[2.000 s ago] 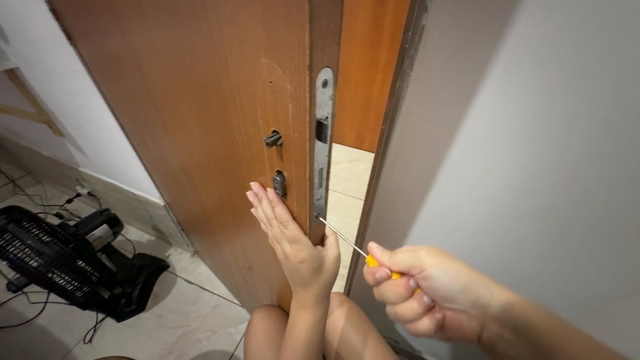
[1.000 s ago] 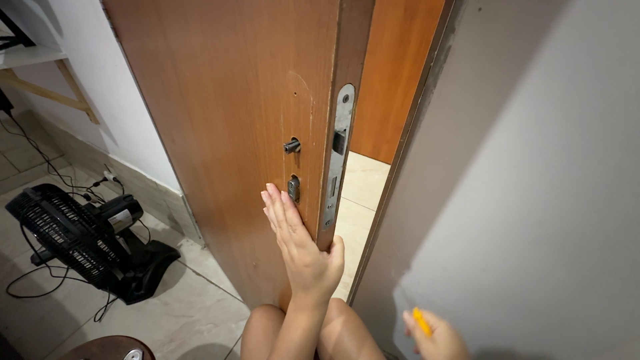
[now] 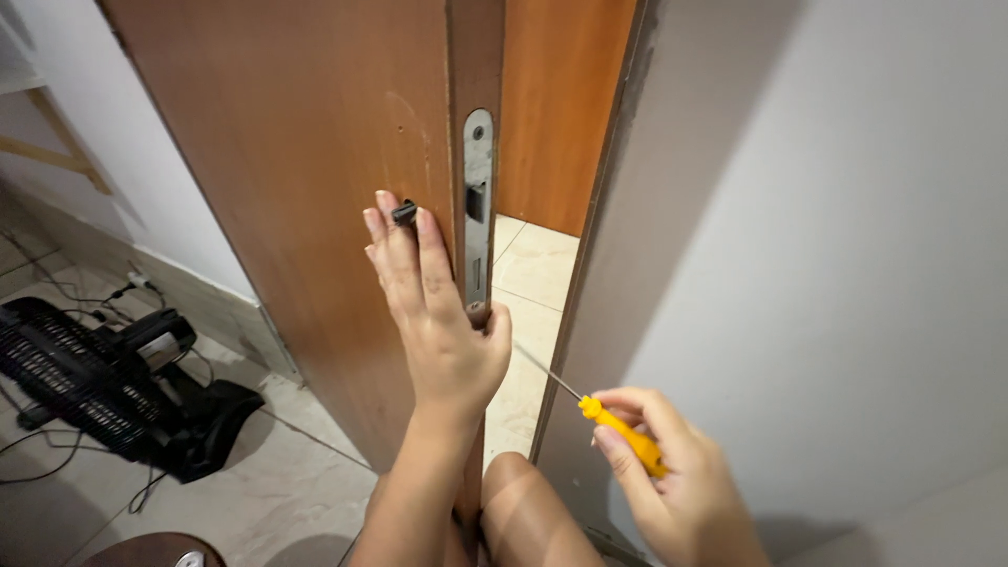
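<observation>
My left hand (image 3: 445, 339) lies against the face and edge of a brown wooden door (image 3: 315, 157), fingers around a dark metal spindle (image 3: 404, 213), thumb at the door's edge. Set into that edge is a metal mortise lock faceplate (image 3: 478, 165), with its latch bolt (image 3: 476, 203) sticking out and a screw at the top and the bottom. My right hand (image 3: 681, 480) holds a screwdriver (image 3: 626, 433) by its yellow handle. Its thin shaft points up and left, the tip near my left thumb but apart from the faceplate.
A black fan (image 3: 94, 386) with cables lies on the tiled floor at the left. At the bottom left is a round brown seat or tabletop (image 3: 157, 551) with a metal piece on it. The door frame (image 3: 591, 236) and a grey wall (image 3: 827, 276) stand at the right.
My left hand has moved up the door to the upper spindle. My right hand, with the screwdriver, went from near the faceplate's lower end down and away, then came part way back up.
</observation>
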